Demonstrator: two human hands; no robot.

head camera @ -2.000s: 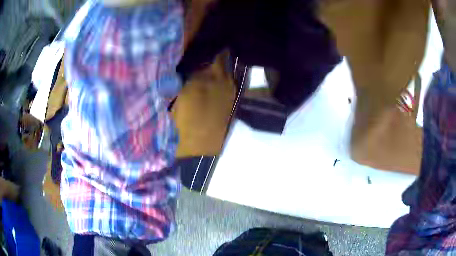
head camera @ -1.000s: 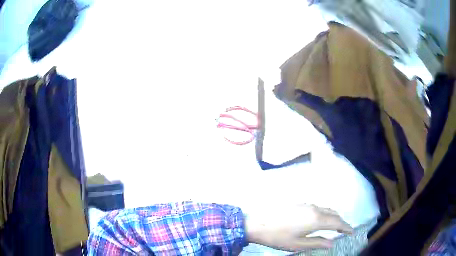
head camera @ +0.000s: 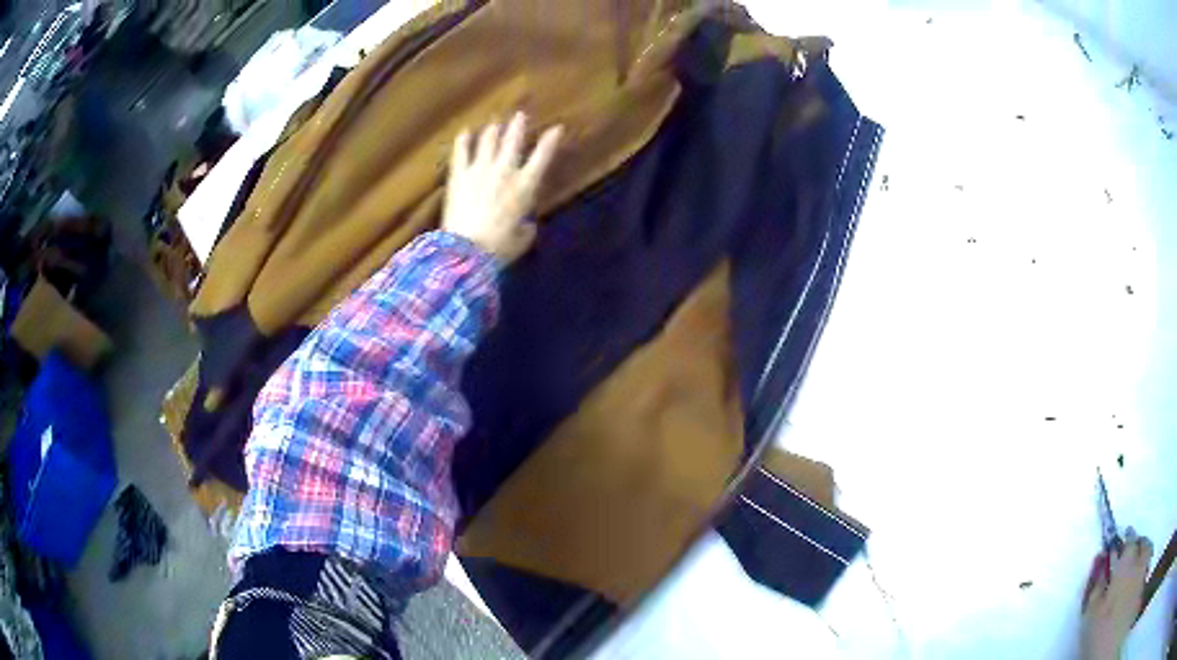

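Observation:
A large brown and dark navy garment lies over the left part of the white table, with pale double stitching along its right edge. My left hand rests on its brown cloth, fingers spread and bare. My right hand is at the lower right edge, small and partly cut off, closed around red-handled scissors with the blades pointing up and away. A small dark and brown stitched piece sticks out from under the garment's lower right edge.
The white table carries scattered thread clippings. A blue bin stands on the grey floor at the left, with heaps of cloth above it. White crumpled material lies beyond the garment at upper left. A brown strip shows at the right rim.
The view has swung left onto the garment. The scissors, lying loose on the table before, are now in my right hand. My left hand has moved from the table's front edge onto the garment.

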